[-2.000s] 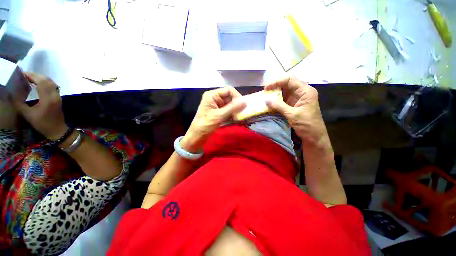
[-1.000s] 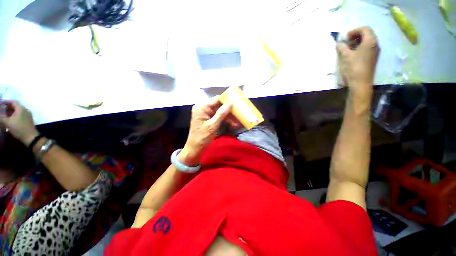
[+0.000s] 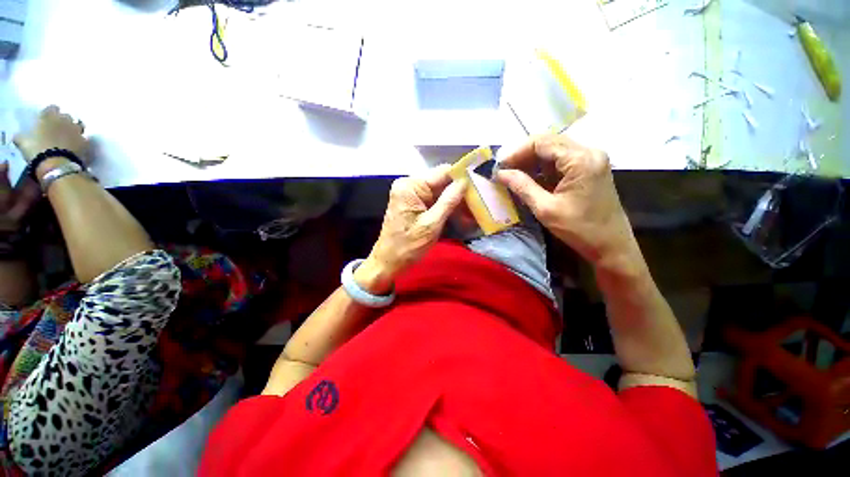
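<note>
My left hand [image 3: 410,219] holds a yellow card piece [image 3: 494,207] by its left edge, tilted, just off the table's front edge above my lap. The card has a pale middle. My right hand [image 3: 580,200] is at the card's upper right and pinches a small dark-tipped tool [image 3: 486,169], apparently the grey knife, against the card; most of it is hidden by my fingers. An open white box [image 3: 459,86] with a grey-looking inside stands on the table just beyond my hands. A yellow-edged sheet [image 3: 556,91] lies to its right.
A white box [image 3: 322,70] stands left of the open one. A black cord [image 3: 218,42] lies at the far left. Scraps [image 3: 736,91] and a yellow knife [image 3: 818,58] lie right. A clear bag [image 3: 788,219] hangs at the right edge. Another person's hand [image 3: 56,140] is at left.
My right hand left the card, reached to the grey knife's place on the right, and is back at the card. The knife is gone from the table. My left hand has turned the card steeper.
</note>
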